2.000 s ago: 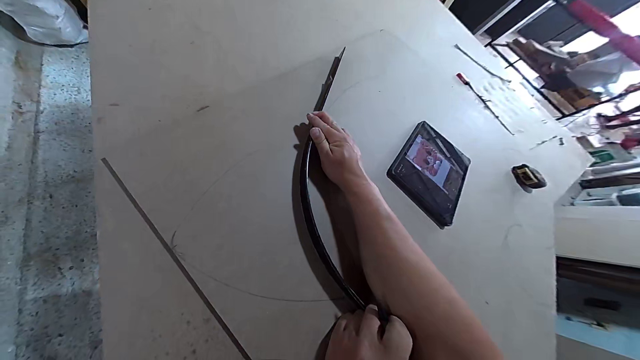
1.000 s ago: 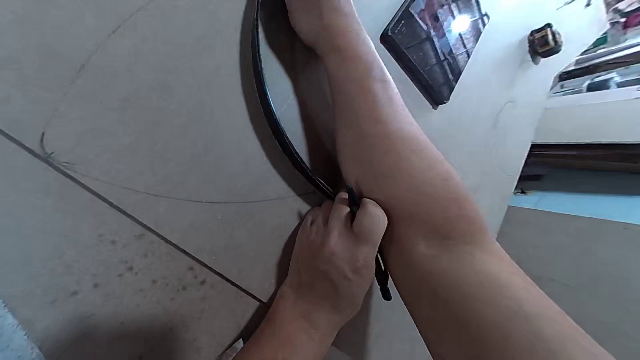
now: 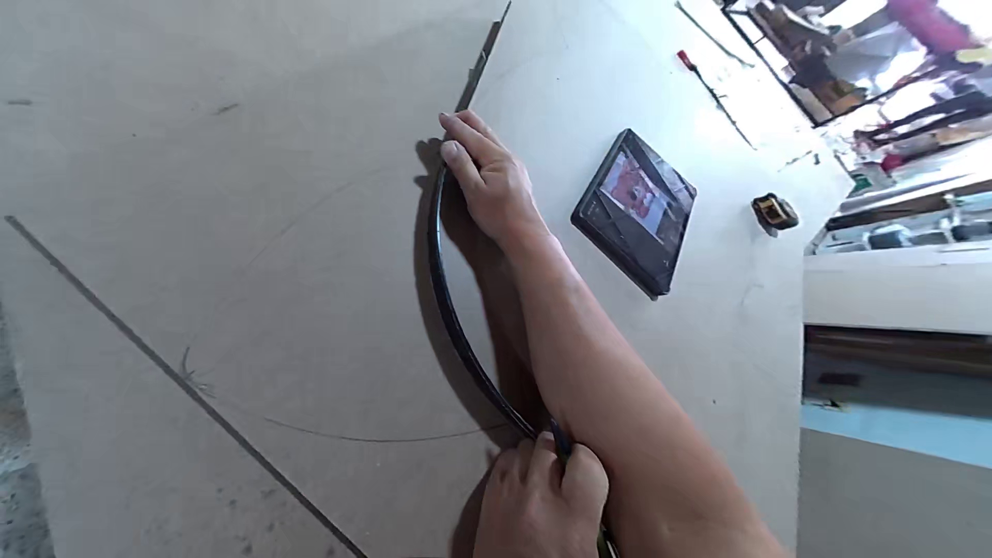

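Observation:
A black flexible strip [image 3: 443, 291] bows to the left on a large pale board [image 3: 325, 232]. My right hand [image 3: 492, 170] has its fingers on the strip's upper end, beside a thin dark metal piece [image 3: 480, 66] that points up and away. Lower down, my left hand [image 3: 542, 496] is closed around the strip's lower part. A slim dark object [image 3: 559, 440] shows between its fingers; whether it is a separate tool or part of the strip, I cannot tell. My right forearm passes close beside my left hand. A thin curved line [image 3: 387, 440] is marked on the board, meeting the strip near that hand.
Right of my forearm lies a tablet [image 3: 639, 213] with its screen lit. Beyond it are a tape measure [image 3: 775, 211] and a red-tipped thin tool [image 3: 717, 93]. A straight dark strip or groove [image 3: 186, 387] crosses the lower left. Cluttered shelving [image 3: 821, 70] stands at the upper right.
The view dipped toward my left hand one second ago and has come back up. Both hands stay at about the same places along the bowed strip.

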